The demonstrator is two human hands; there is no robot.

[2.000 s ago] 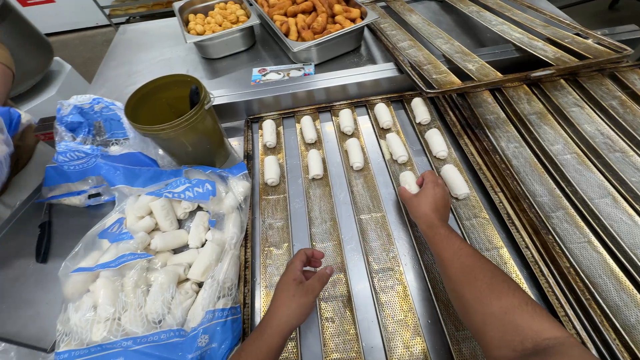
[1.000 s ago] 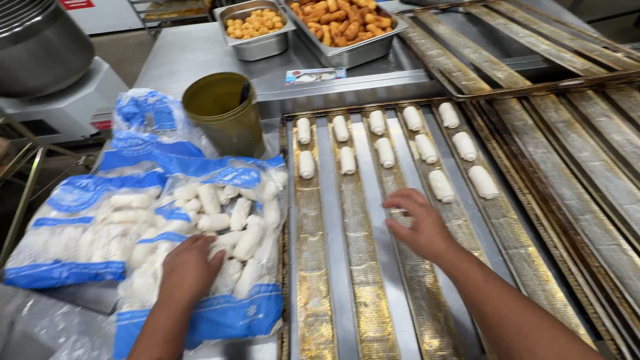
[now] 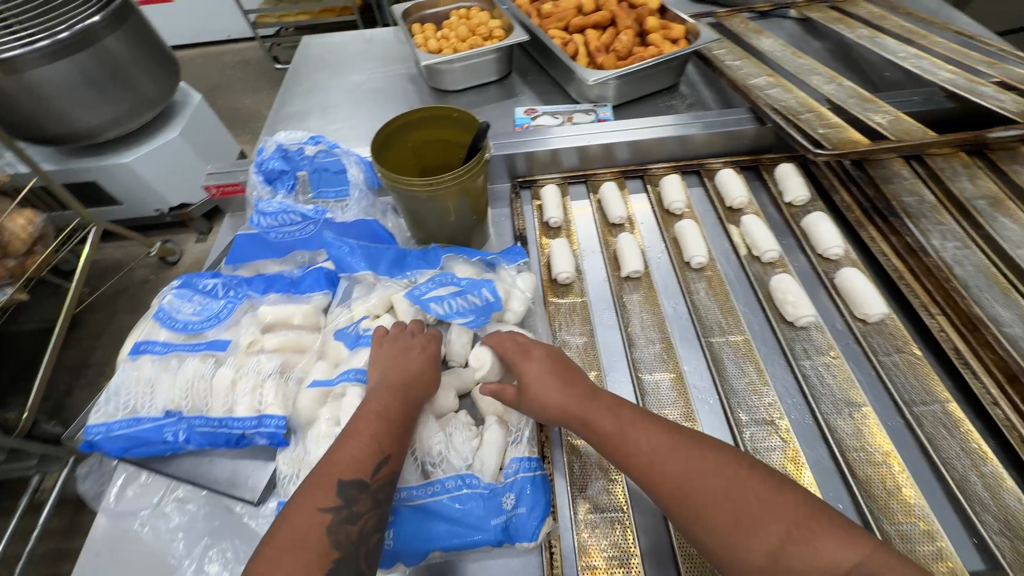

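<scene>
My left hand (image 3: 404, 360) rests on the torn opening of a blue and clear plastic bag (image 3: 472, 520) full of white dough rolls; whether its hidden fingers grip anything cannot be told. Beside it, my right hand (image 3: 528, 376) has thumb and fingers around a dough roll (image 3: 486, 363) at the same opening. To the right lies a perforated metal baking tray (image 3: 652, 344) with long channels. Dough rolls (image 3: 792, 299) lie in its channels toward the far end, two in some and three in others. A second bag of rolls (image 3: 212, 360) lies to the left.
An olive plastic bucket (image 3: 432, 176) with a black handle inside stands behind the bags. Two steel pans of fried pieces (image 3: 460, 68) (image 3: 624, 72) sit at the back. More channelled trays (image 3: 944, 232) are at the right. A large mixer (image 3: 88, 72) and a wire rack (image 3: 48, 344) stand left.
My right hand has moved left from over the tray to the open bag and taken hold of a roll. The roll it held earlier now lies in the tray. The view has shifted.
</scene>
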